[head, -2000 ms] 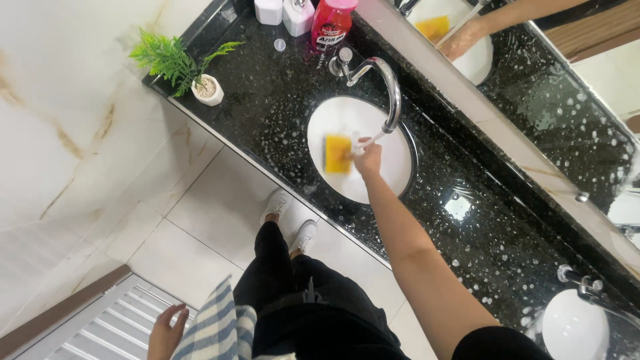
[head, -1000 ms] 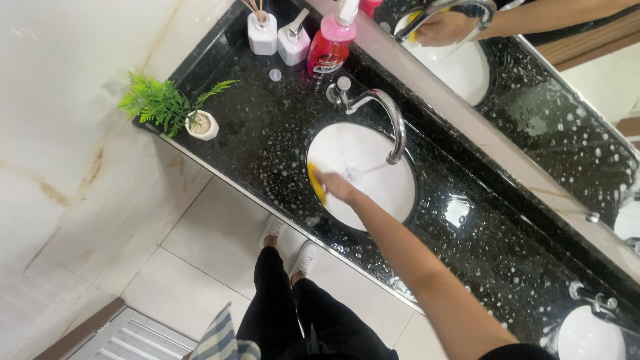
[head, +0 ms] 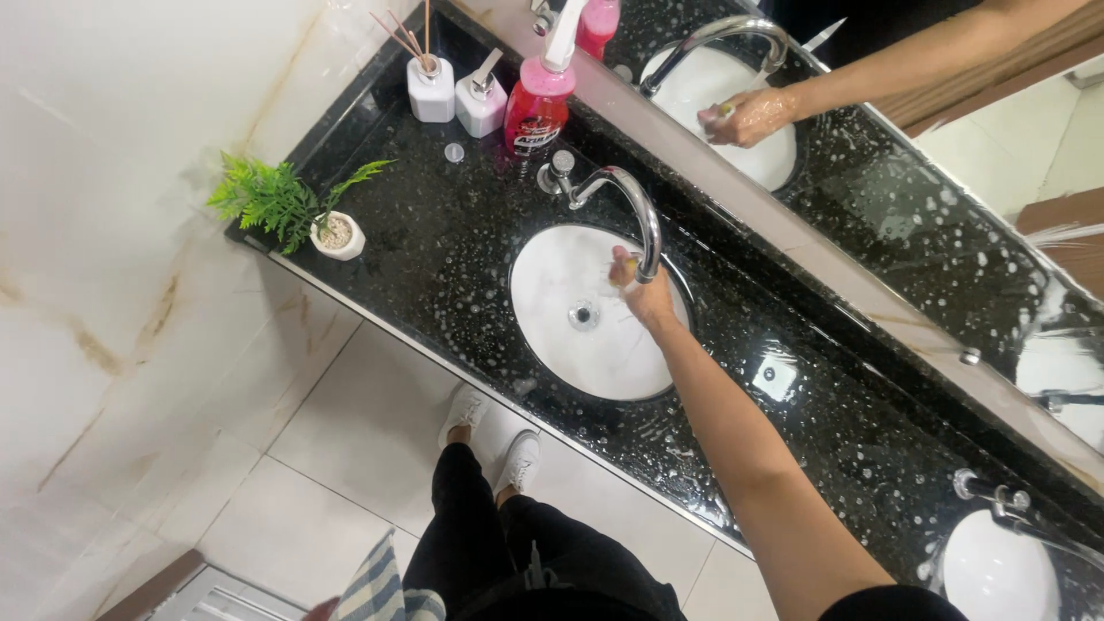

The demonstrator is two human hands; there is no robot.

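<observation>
My right hand (head: 647, 289) is closed around a yellow sponge (head: 634, 266), of which only a little shows, under the spout of the chrome faucet (head: 642, 216). Water runs over the hand into the white oval sink (head: 561, 354), whose drain is in view. At the bottom edge a small blurred part of my left hand (head: 323, 611) shows beside a blue-and-white striped cloth (head: 375, 582); the cloth hides most of that hand, so its grip cannot be made out. The mirror reflects the right hand and the sponge.
Soap suds and drops cover much of the black stone countertop (head: 440, 319). At its far left end stand a potted plant (head: 338, 235), a reed diffuser (head: 430, 89), a white pump dispenser (head: 481, 105) and a pink soap bottle (head: 536, 108). A second sink (head: 996, 569) lies lower right.
My right hand has moved from the sink's left side to beneath the faucet spout, with the yellow sponge now mostly hidden in it. Two seconds ago the sponge showed fully over the basin.
</observation>
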